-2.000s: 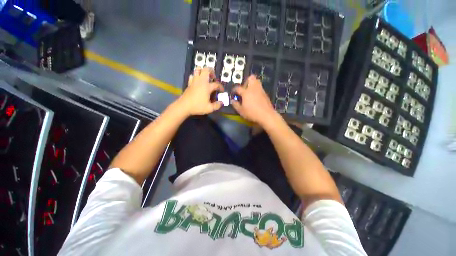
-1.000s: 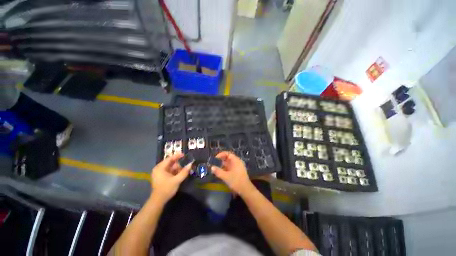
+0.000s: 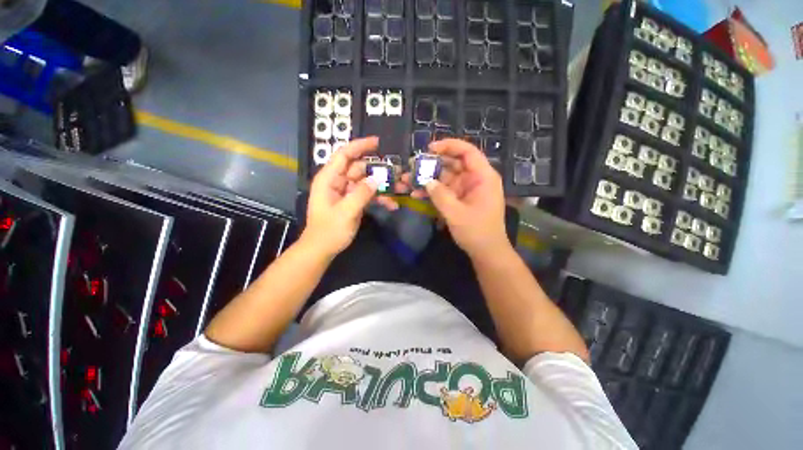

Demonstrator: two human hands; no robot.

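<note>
My left hand [image 3: 345, 193] holds a small square watch unit [image 3: 380, 176] between thumb and fingers. My right hand [image 3: 467, 189] holds a second square unit [image 3: 426, 167] beside it. Both units show a bright white patch on a dark face. They are over the near edge of a black component tray [image 3: 357, 81]. Several pale-backed units [image 3: 333, 127] sit in its near left pocket and two more in the pocket beside it. The other pockets hold dark square units [image 3: 532, 141]. My fingers hide part of the near pockets.
A second black tray [image 3: 616, 139] with many pale-backed units stands at the right. Another dark tray [image 3: 647, 352] is below it. A rack with pale metal edges [image 3: 58, 325] and red lights fills the lower left. A red box [image 3: 740, 42] is at upper right. A person's shoe [image 3: 135, 70] shows upper left.
The view has tilted back down from the bins and wall. The two units are now held side by side with white patches showing; one second ago only one showed a lit face.
</note>
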